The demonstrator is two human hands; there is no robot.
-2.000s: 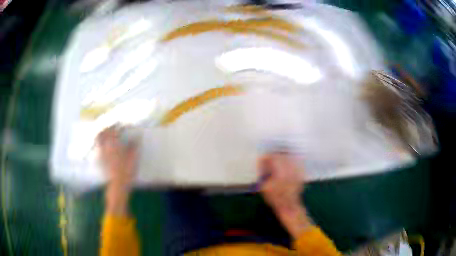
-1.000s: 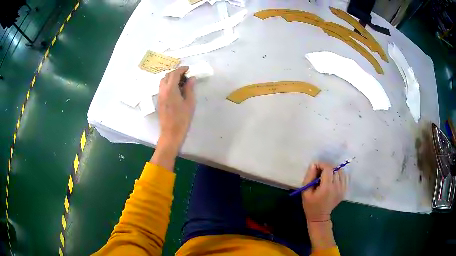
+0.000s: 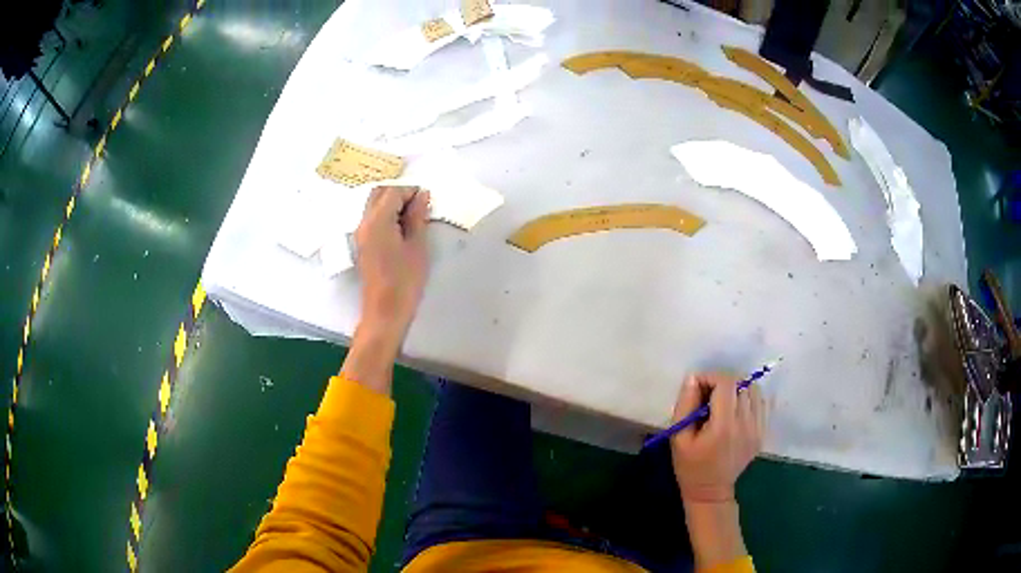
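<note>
My left hand (image 3: 392, 241) is on the white pieces at the left of the table, its fingers bent over a white piece (image 3: 468, 204) that shows to its right. The fingertips are partly hidden, but they appear to pinch the piece. My right hand (image 3: 717, 431) holds a dark blue pencil (image 3: 677, 430) near the front edge, its tip pointing up and right. A tan curved template (image 3: 605, 221) lies alone between the hands. A short tan template (image 3: 358, 163) lies just above my left hand.
Long tan templates (image 3: 717, 84) lie at the far side. A white curved piece (image 3: 773, 193) lies right of centre, with a narrow white piece (image 3: 890, 190) beyond it. More white pieces (image 3: 403, 47) lie far left. A metal iron (image 3: 981, 364) stands at the right edge.
My left hand is at nearly the same place, and more of the white piece beside it shows, extending right. My right hand still holds the pencil. The view has shifted slightly.
</note>
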